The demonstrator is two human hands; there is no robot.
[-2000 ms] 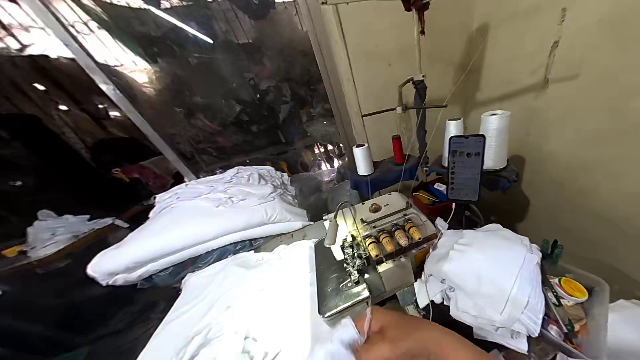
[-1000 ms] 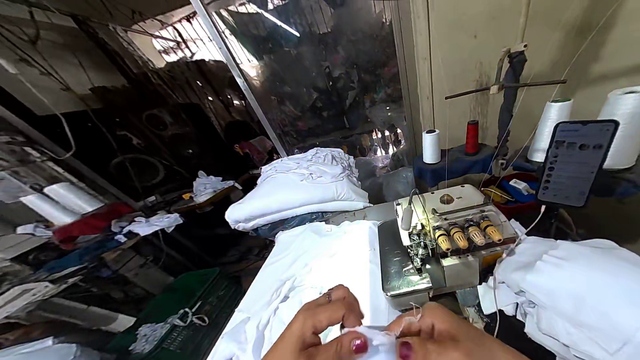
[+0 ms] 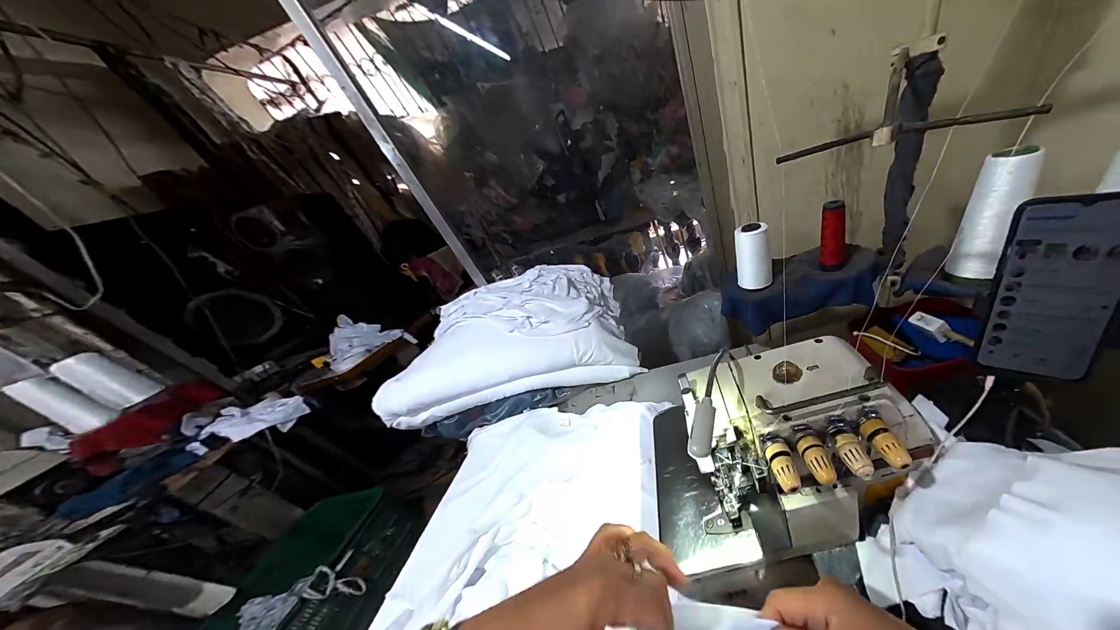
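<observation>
At the bottom edge, my left hand (image 3: 612, 573), with a ring on a finger, grips a piece of white fabric (image 3: 717, 615). My right hand (image 3: 827, 605) pinches the same fabric a little to the right; its lower part is out of view. Just beyond both hands stands an overlock sewing machine (image 3: 814, 376) with its lamp lit on the metal plate and several yellow tension dials (image 3: 815, 455). White cloth (image 3: 560, 490) lies flat left of the machine, beside my left hand.
A pile of folded white garments (image 3: 525, 341) sits behind the flat cloth. More white fabric (image 3: 1015, 525) is heaped at right, below a phone (image 3: 1050, 289). White (image 3: 752, 256) and red (image 3: 833, 234) thread spools stand behind the machine. A green crate (image 3: 324, 542) is at lower left.
Two seconds ago only one hand showed, at the machine's front edge; now both hold the fabric low in front of it. Since one second ago they sit lower in view. The view has turned left.
</observation>
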